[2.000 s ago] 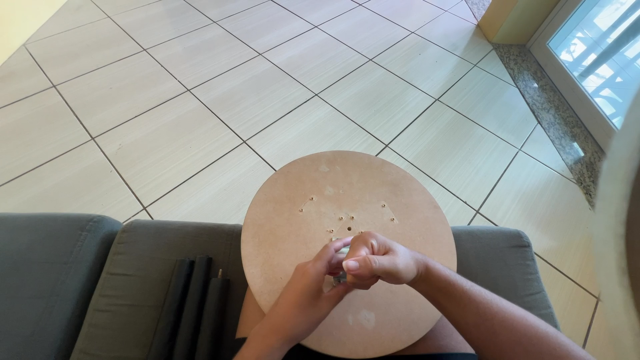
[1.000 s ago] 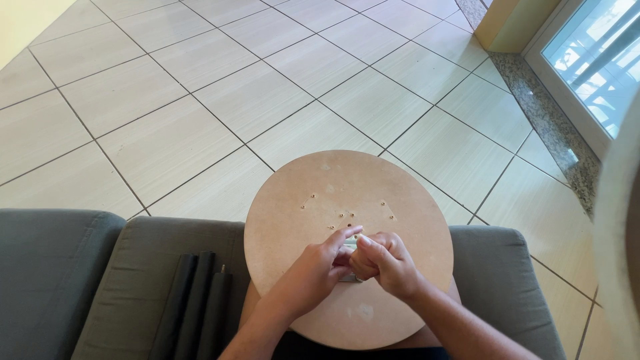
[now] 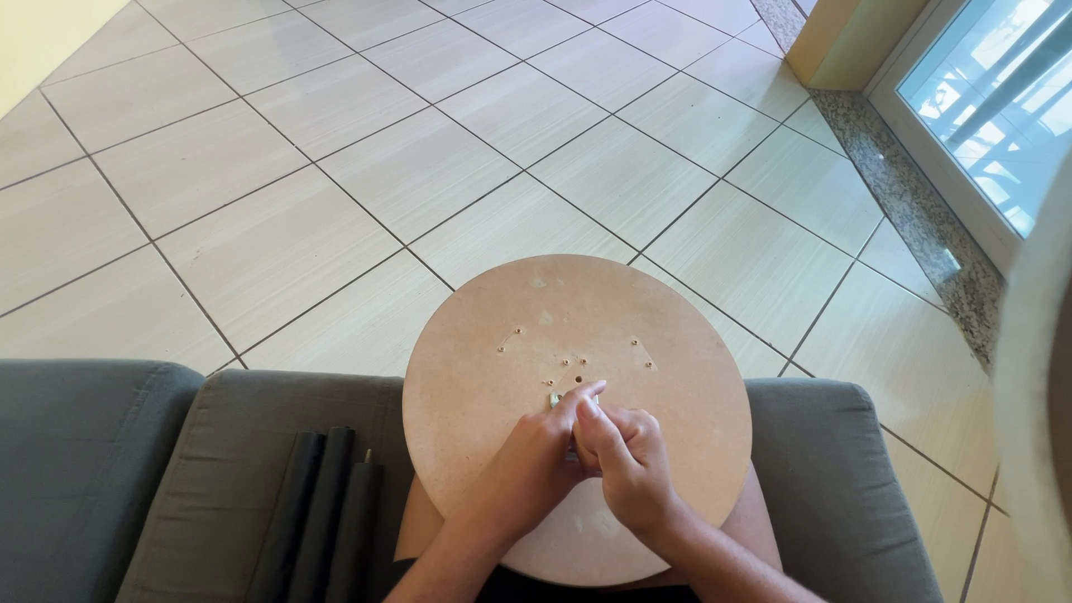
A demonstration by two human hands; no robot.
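Note:
A round fiberboard disc [image 3: 486,419] with several small drilled holes rests across the person's lap. My left hand [image 3: 544,452] lies on the disc just below the holes, its fingers around a small metal part [image 3: 554,400] that is mostly hidden. Against it, my right hand [image 3: 632,461] is closed with the thumb on top; whatever lies inside its fingers is hidden. Left of the disc, several black cylindrical legs [image 3: 314,511] lie side by side on the sofa seat, one with a brass-colored screw tip [image 3: 368,456].
Grey sofa cushions [image 3: 829,486] extend on both sides of the lap. Pale floor tiles [image 3: 469,151] spread in front. A granite sill [image 3: 904,201] and a glass door [image 3: 980,100] stand at the right. A blurred pale curved edge [image 3: 1030,335] fills the near right.
My right hand has turned and shifted at the disc's middle, its thumb now pointing up beside my left fingers. The disc and the black legs remain in about the same place.

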